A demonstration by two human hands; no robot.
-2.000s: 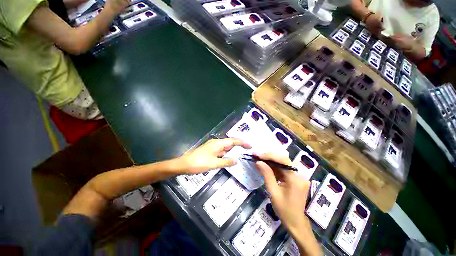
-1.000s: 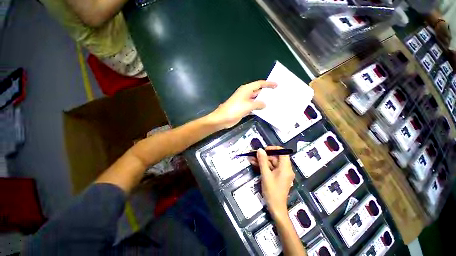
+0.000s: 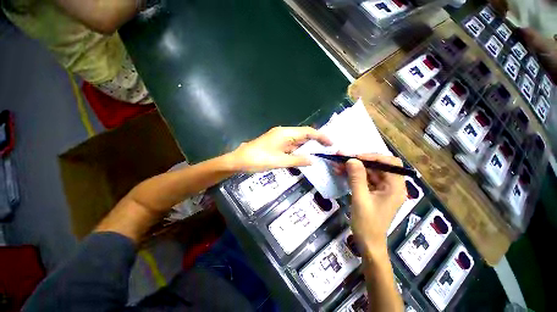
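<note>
My left hand [image 3: 284, 148] holds white release paper [image 3: 357, 131], several sheets fanned out, above the far end of the tray. My right hand [image 3: 375, 195] holds black tweezers [image 3: 366, 162], thin and pen-like, with the tip on or just over the paper near my left fingers. Any small piece at the tip is too small to tell. Below lies a clear blister tray [image 3: 284, 263] with two rows of white covers [image 3: 303, 220], each with a dark or reddish oval at one end and black marks. The paper and my right hand hide some covers.
A wooden board [image 3: 372, 91] at right bears stacked clear trays of covers [image 3: 449, 100]. More stacked trays [image 3: 366, 30] stand at the far side. An open cardboard box [image 3: 116, 164] with white paper waste is at left. People sit at upper left and upper right.
The view has shifted. My right hand and tweezers have moved from a cover in the near row up to the paper. My left hand still holds the paper, now lower and nearer the right hand.
</note>
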